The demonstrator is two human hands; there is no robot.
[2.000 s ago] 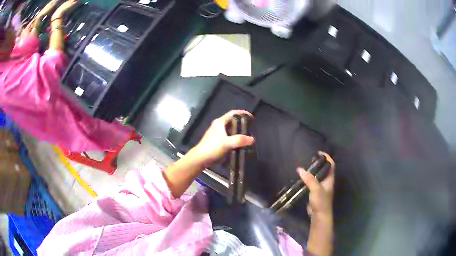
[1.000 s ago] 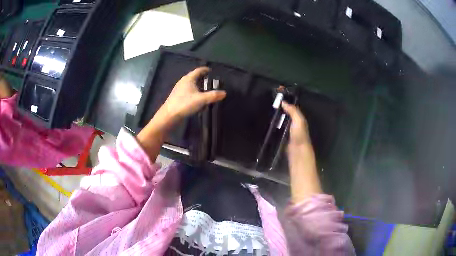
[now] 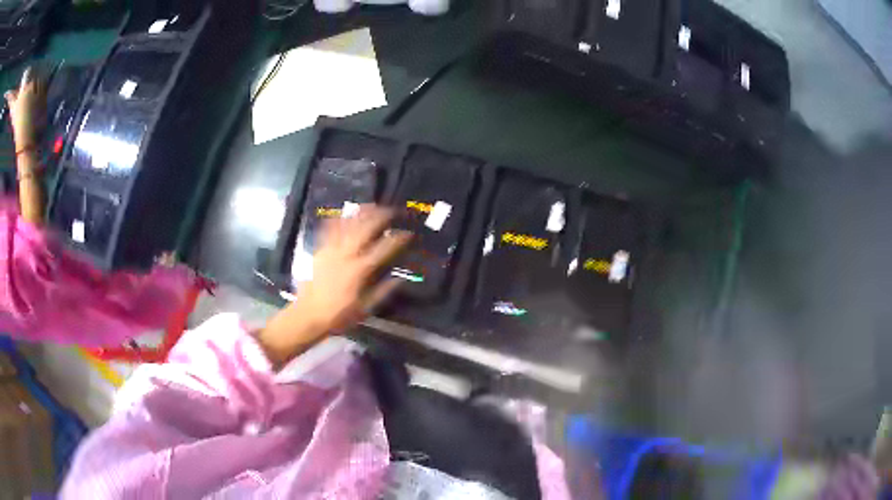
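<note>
A black four-pocket tray (image 3: 485, 225) lies in front of me. Flat black units (image 3: 523, 256) lie in its pockets, with small white labels and yellow markings. My left hand (image 3: 344, 271) is blurred, fingers spread, over the two leftmost units. It holds nothing that I can see; whether it touches them I cannot tell. My right hand cannot be made out; the right side is heavily blurred, with only a faint pinkish smear there.
A cream paper sheet (image 3: 321, 86) lies behind the tray. Stacked trays with units stand at the back right (image 3: 636, 93) and left (image 3: 161, 73). A co-worker's pink sleeve (image 3: 98, 298) is at far left. Blue bin edges (image 3: 611, 451) show at lower right.
The units held on edge in both hands now lie flat in the tray. My left hand has let go and opened. My right hand has left the tray area.
</note>
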